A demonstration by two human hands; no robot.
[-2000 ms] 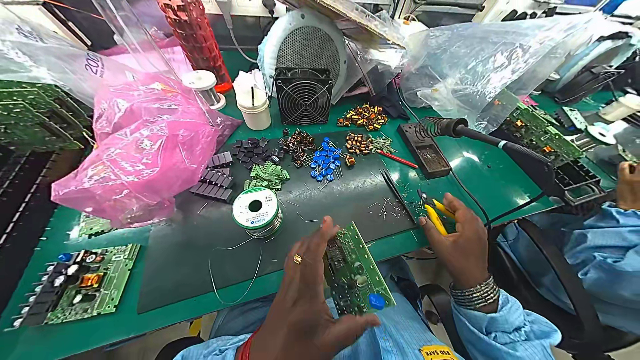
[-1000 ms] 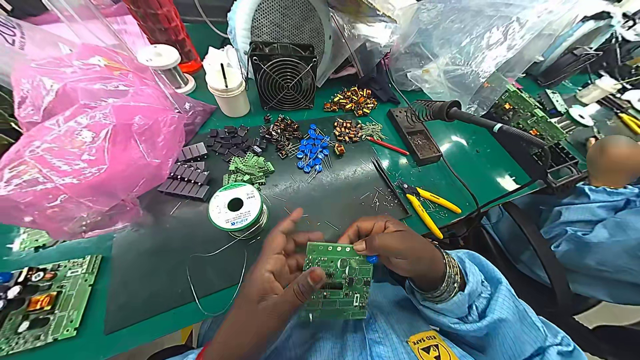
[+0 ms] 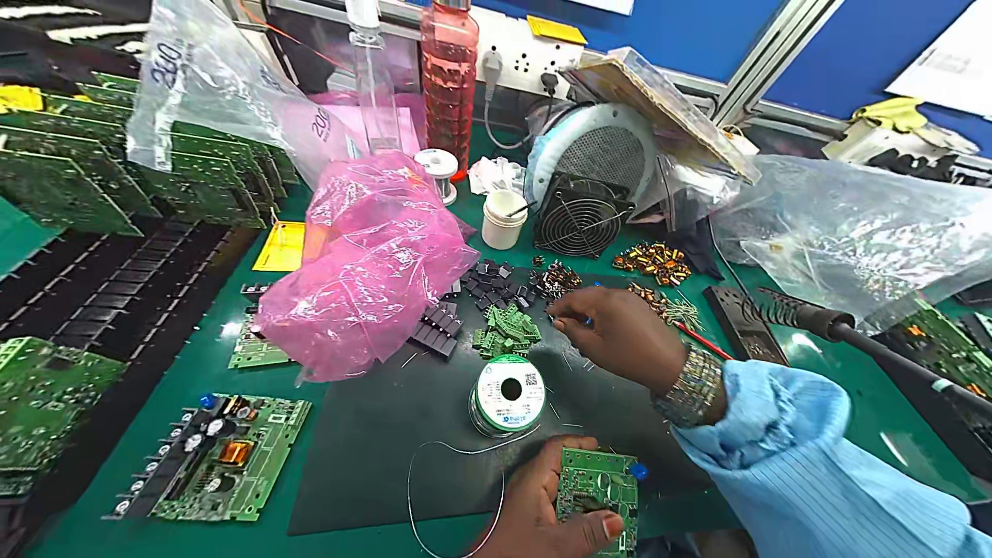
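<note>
My left hand (image 3: 542, 504) grips a green circuit board (image 3: 601, 484) by its left edge near the bottom of the view; a blue disc component (image 3: 638, 470) stands at its right edge. My right hand (image 3: 620, 333) reaches over the component piles, thumb and fingertips pinched together beside the dark wound parts (image 3: 556, 279). Little blue bits show around its fingers, but what it pinches is too small to tell. Green terminal blocks (image 3: 506, 332) and black blocks (image 3: 492, 285) lie left of it. A solder wire spool (image 3: 509, 394) stands on the dark mat (image 3: 356, 465) between the hands.
A populated circuit board (image 3: 256, 457) lies at left, near a rack of boards (image 3: 209, 178). A pink plastic bag (image 3: 372, 263), white pot (image 3: 504, 220) and black fan (image 3: 583, 215) stand behind. At right are a soldering iron (image 3: 821, 322) in its stand and a clear plastic bag (image 3: 876, 225).
My right hand has left the circuit board and moved forward to the component piles. My left hand still holds the board. The view has shifted to take in more of the back and left.
</note>
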